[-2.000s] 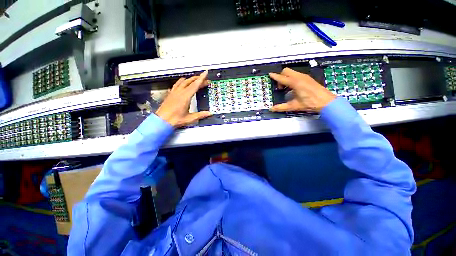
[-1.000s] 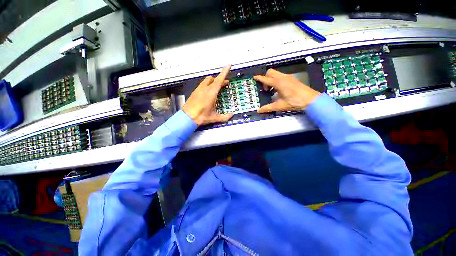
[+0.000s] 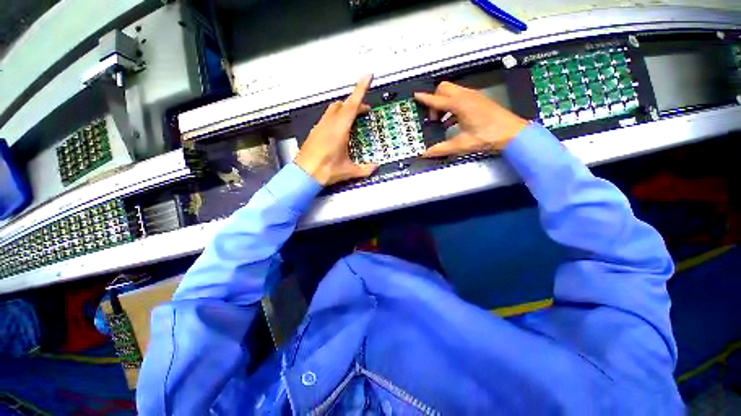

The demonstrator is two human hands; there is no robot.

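Observation:
A green PCB panel (image 3: 388,132) lies in a black carrier (image 3: 400,168) on the conveyor in front of me. My left hand (image 3: 332,140) is at the panel's left side, thumb along the near edge and index finger pointing to the far rail, covering its left end. My right hand (image 3: 471,120) is at its right side, thumb and fingers spread around the right end. Both hands touch the panel or carrier edges; the exact grip is partly hidden. Another carrier to the right holds a greener panel (image 3: 585,85).
The pale conveyor rail (image 3: 357,205) runs across in front of me. A row of panels (image 3: 69,240) lies at left, with a loose panel (image 3: 84,152) behind it. Blue-handled cutters (image 3: 500,14) lie on the far ledge. Brown cardboard (image 3: 152,311) is low at left.
My left hand has moved right over the panel's left end, and both hands are closer together than two seconds ago. The view has shifted, and the cutters are now partly cut off at the top.

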